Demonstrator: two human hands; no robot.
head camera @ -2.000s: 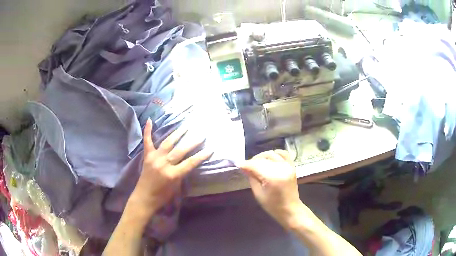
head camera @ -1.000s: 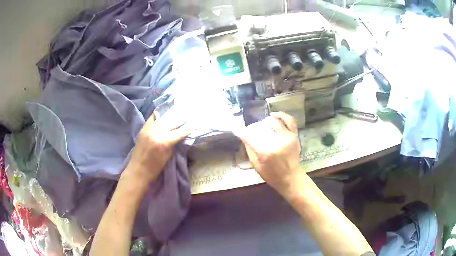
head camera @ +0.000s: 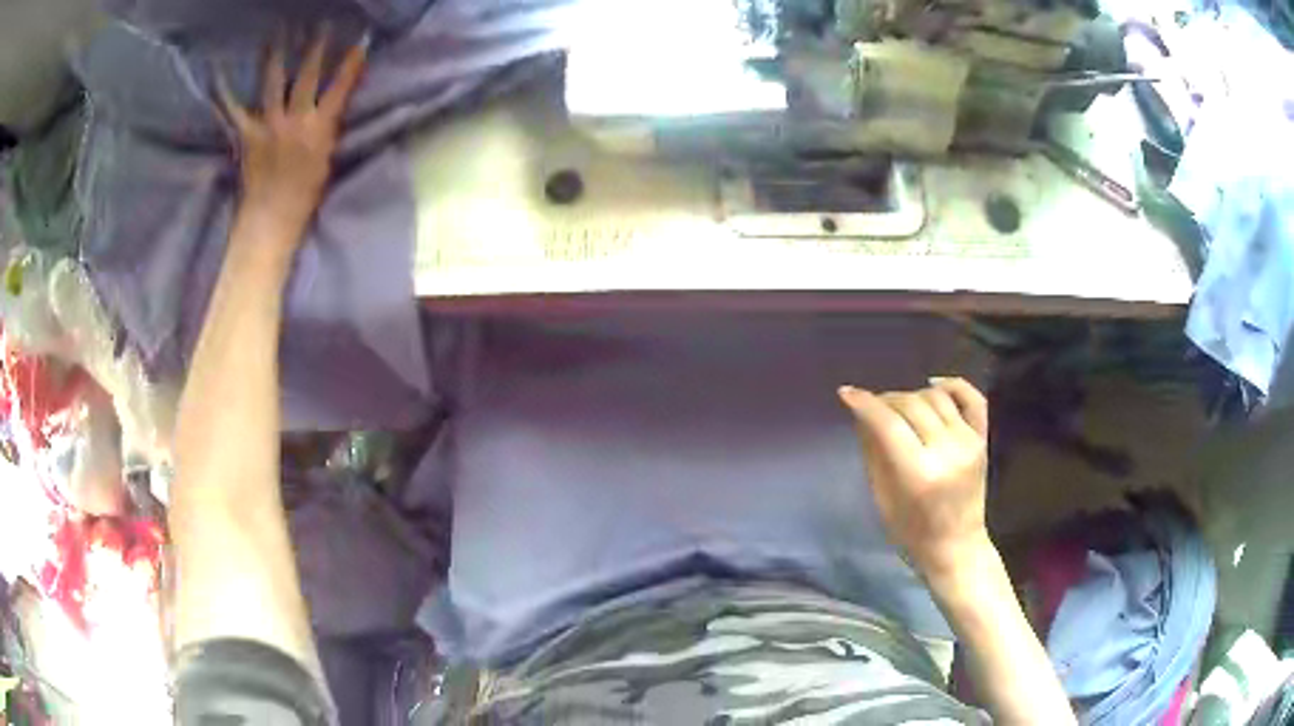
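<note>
My left hand (head camera: 291, 135) lies at the upper left with its fingers spread flat on the grey-blue work heap (head camera: 355, 270), which hangs over the table's left end. My right hand (head camera: 930, 461) is over a large grey-blue panel (head camera: 653, 454) on my lap, below the table edge. Its fingers are half curled; whether they pinch any cloth cannot be told. The overlock machine (head camera: 908, 99) is cut off by the top edge, with bright glare on the cloth and metal beside it.
The pale machine table (head camera: 497, 241) has a wood front edge. A small dark tool (head camera: 1090, 177) lies right of the machine. Light blue pieces (head camera: 1249, 284) hang over the right end. A blue bundle (head camera: 1135, 610) is low right. Plastic and red scraps (head camera: 107, 567) lie at left.
The view has tilted down to my lap. My left hand has moved left and away onto the heap. My right hand has left the machine area and come down over the lap panel.
</note>
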